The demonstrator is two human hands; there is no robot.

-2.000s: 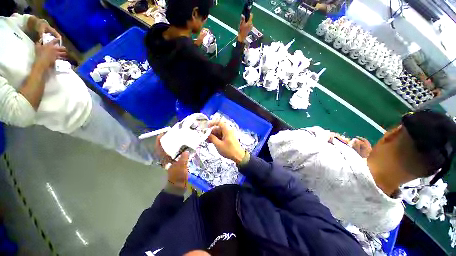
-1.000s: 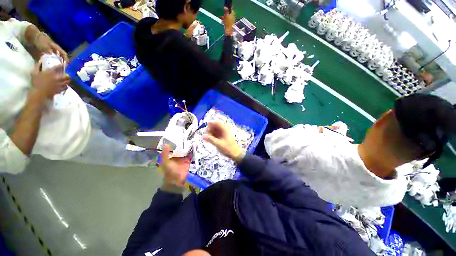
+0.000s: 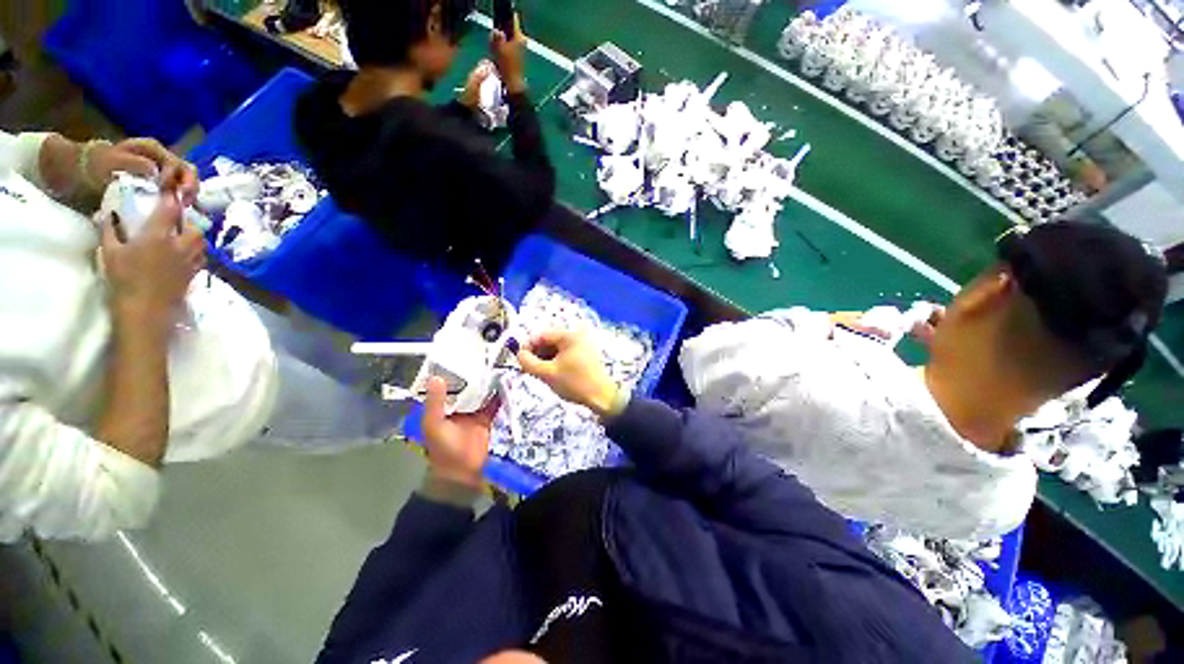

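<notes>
A white camera housing (image 3: 457, 366) is held above the left side of a blue crate (image 3: 664, 340). My left hand (image 3: 456, 438) grips it from below. A white antenna (image 3: 392, 348) sticks out of it to the left, and a second white stick end shows lower down. Its open side shows a dark round part, with thin coloured lead wires (image 3: 486, 280) standing up at the top. My right hand (image 3: 571, 368) is at the housing's right side, fingertips pinched on a small dark part (image 3: 514, 346), too small to make out. Small white parts (image 3: 556, 422) fill the crate.
A person in black (image 3: 416, 169) stands ahead, one in white (image 3: 78, 337) at left, one in a light shirt and dark cap (image 3: 844, 415) at right. White camera bodies (image 3: 688, 156) heap on the green bench (image 3: 831, 266) beside a metal box (image 3: 605, 75). White units line the far side.
My left hand has turned the housing, so its open side and coloured wires now show. My right hand has moved from over the crate back to the housing's side. The view has shifted slightly.
</notes>
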